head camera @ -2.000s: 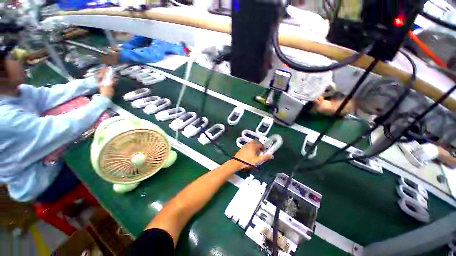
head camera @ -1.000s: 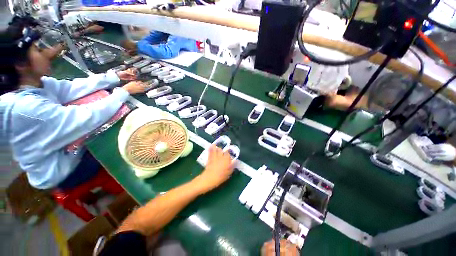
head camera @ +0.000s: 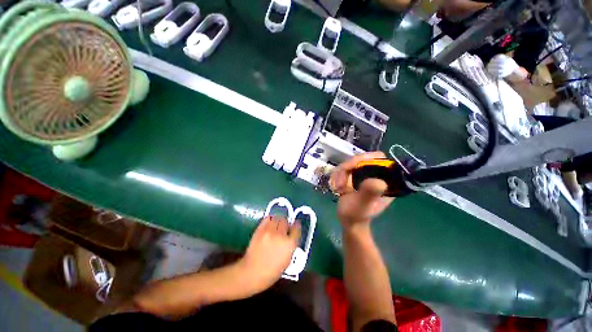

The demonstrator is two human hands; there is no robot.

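Two white looped plastic housings (head camera: 302,241) lie side by side at the near edge of the green bench. My left hand (head camera: 274,249) rests on them, its fingers over the left one and reaching the other. My right hand (head camera: 362,191) is wrapped round the black and yellow-orange electric screwdriver (head camera: 383,176), above the near right side of the screw feeder (head camera: 354,125). The screwdriver's tip is hidden or too small to tell. Solid white bars (head camera: 290,138) lie stacked side by side left of the feeder.
A pale green fan (head camera: 68,81) stands at the left. More looped housings (head camera: 318,65) lie beyond the feeder. A thick black cable (head camera: 488,107) arcs over a grey metal post (head camera: 519,155) at the right. Cardboard boxes (head camera: 49,262) with white pieces are below the bench, and red stools (head camera: 415,316).
The view has turned down and to the right. My left hand has brought two housings from the belt to the near edge. My right hand has come up holding the screwdriver.
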